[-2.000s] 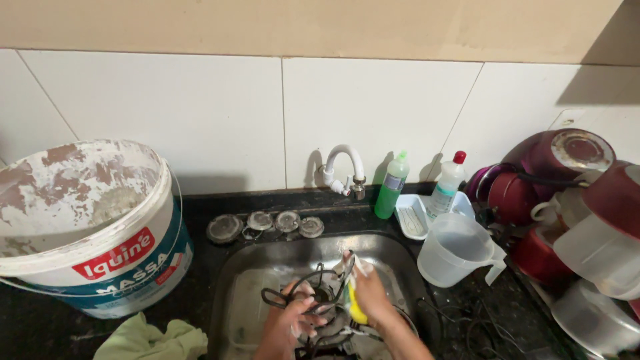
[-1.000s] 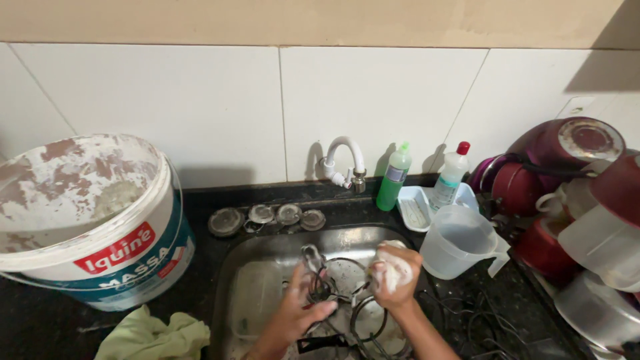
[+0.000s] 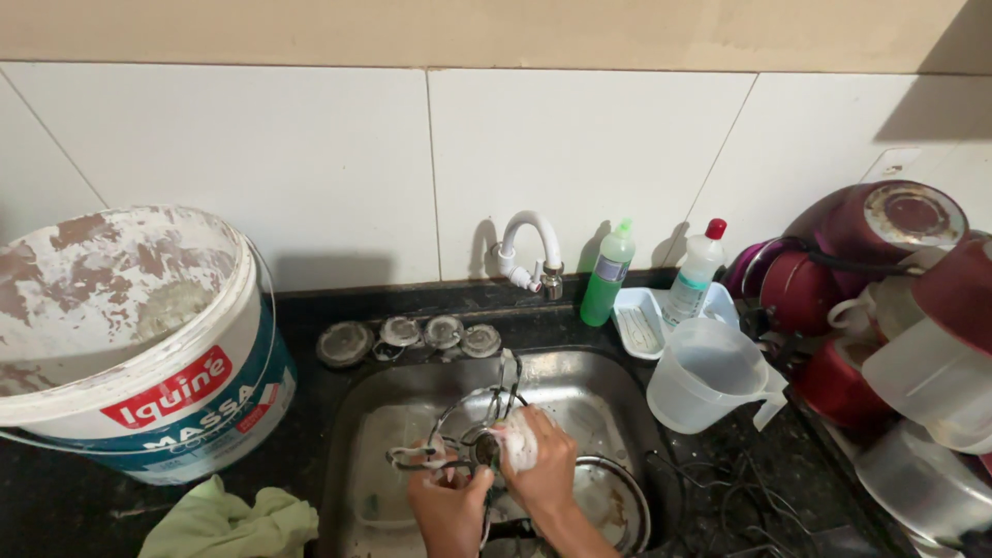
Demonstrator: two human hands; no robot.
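Note:
Over the stainless steel sink point(image 3: 597, 372), my left hand point(image 3: 449, 500) grips a dark wire stove grate point(image 3: 446, 415), whose looped arms carry suds. My right hand point(image 3: 542, 457) presses a foamy sponge point(image 3: 521, 443) to the grate's middle; foam hides most of the sponge. Beneath my hands a round metal lid or pan point(image 3: 612, 496) lies in the basin, beside a clear plastic container point(image 3: 387, 457) on the left. Soapy burner caps point(image 3: 345, 343) stand in a row behind the sink, left of the white faucet point(image 3: 531, 240).
A large putty bucket point(image 3: 147, 403) and green cloth point(image 3: 232, 519) are at left. Right of the faucet stand a green soap bottle point(image 3: 608, 275), a red-capped bottle point(image 3: 690, 283) in a tray point(image 3: 637, 322), a plastic jug point(image 3: 697, 380), more wire grates point(image 3: 744, 496) and stacked pots point(image 3: 907, 217).
My right hand has moved left with the sponge, onto the grate beside my left hand. One second ago the hands were farther apart.

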